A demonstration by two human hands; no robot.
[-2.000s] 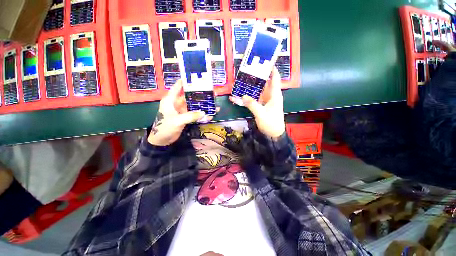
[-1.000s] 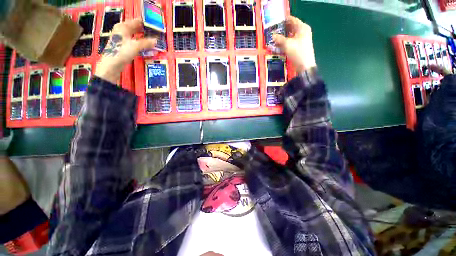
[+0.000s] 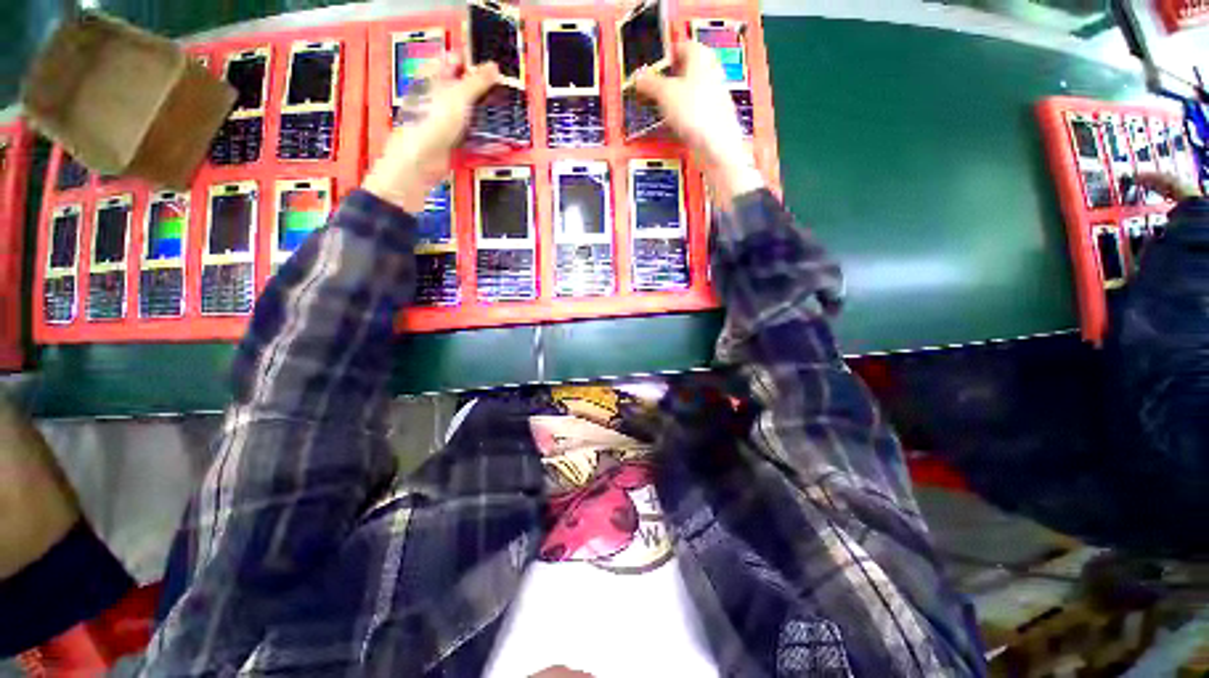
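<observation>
An orange-red phone tray [image 3: 570, 314] lies in front of me with keypad phones in two rows. My left hand [image 3: 444, 113] grips a dark-screened keypad phone [image 3: 496, 47], tilted at the far row's second pocket. My right hand [image 3: 696, 99] grips another dark-screened phone [image 3: 642, 43], tilted at the far row's fourth pocket. Between them a phone [image 3: 573, 60] lies face up with a dark screen. The far row's end phones show colour bands. My right sleeve hides the near row's right end.
A second orange-red tray [image 3: 265, 325] of phones adjoins on the left, with an open cardboard box [image 3: 119, 99] over its far left part. At the far right, another person's hand [image 3: 1167, 183] is at another phone tray [image 3: 1085, 285].
Both hands have moved inward from the far row's end pockets. The phones they held now lie there with colour bands showing, and each hand holds a dark-screened phone instead.
</observation>
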